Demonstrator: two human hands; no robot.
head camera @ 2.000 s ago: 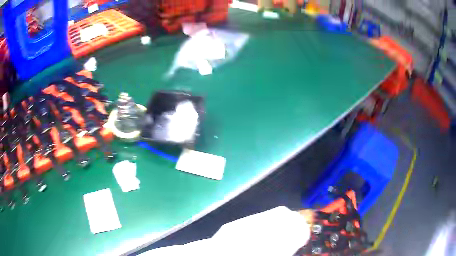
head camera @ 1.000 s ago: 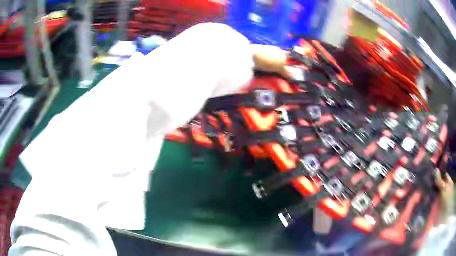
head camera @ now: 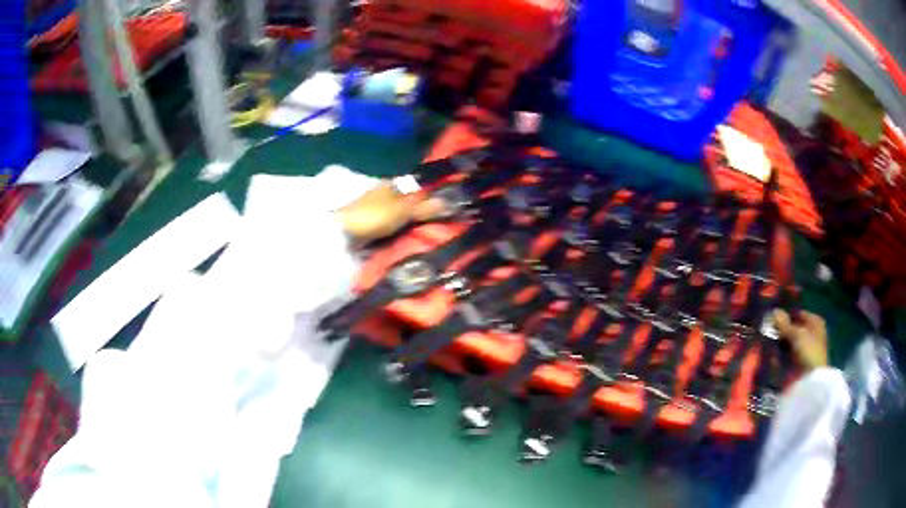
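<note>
The orange-red watch tray (head camera: 421, 306) lies over the green bench in front of me, loaded with several rows of black smartwatches (head camera: 412, 277), blurred. Strap ends with silver buckles stick out past its near edge. My left hand (head camera: 382, 213) grips the tray's left end, its fingertips partly hidden among the straps. My right hand (head camera: 803, 337) grips the right end, thumb on top and the other fingers largely hidden. Both sleeves are white.
White paper sheets (head camera: 139, 268) lie left, partly under my left sleeve. A small blue box (head camera: 379, 111) and stacked red trays (head camera: 447, 50) stand behind. A large blue crate (head camera: 656, 79) is beyond the tray. A clear plastic bag (head camera: 876, 377) lies far right, beside grey posts' opposite side.
The view has turned left from the bare-topped bench part. The loaded tray now appears more level and lower left, with my hands at both ends; my right hand has come further into view.
</note>
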